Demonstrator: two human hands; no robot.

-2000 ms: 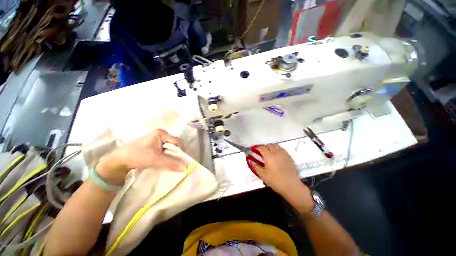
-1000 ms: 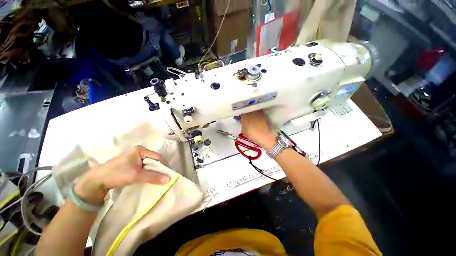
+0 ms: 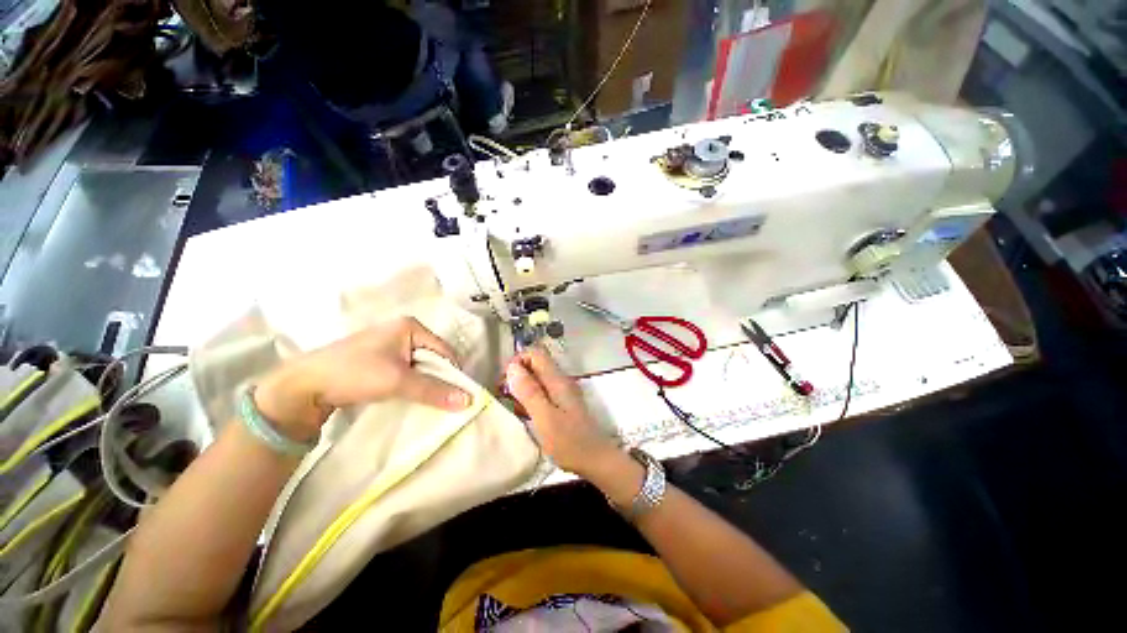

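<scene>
A beige cloth bag piece (image 3: pixel 408 464) with a yellow piping line lies over the table's front edge, left of the needle area. My left hand (image 3: pixel 371 371) is shut on its folded upper edge, thumb near the piping. My right hand (image 3: pixel 550 402) is at the cloth's right edge, just below the presser foot area (image 3: pixel 534 324). Its fingertips are pinched on a small, dark or purplish item, mostly hidden. Red-handled scissors (image 3: pixel 665 349) lie open on the table, right of the needle area.
The white sewing machine head (image 3: pixel 742 204) spans the table's back. Small dark snips (image 3: pixel 779 359) lie right of the scissors, with a black cord (image 3: pixel 711 435) nearby. A bundle with yellow lines (image 3: pixel 43 495) is at left. A person's dark-clothed body (image 3: pixel 358 56) is behind the table.
My right hand released the scissors, reached under the machine head, then came back left to the cloth edge. The purple item under the head is gone from its spot. My left hand keeps its hold.
</scene>
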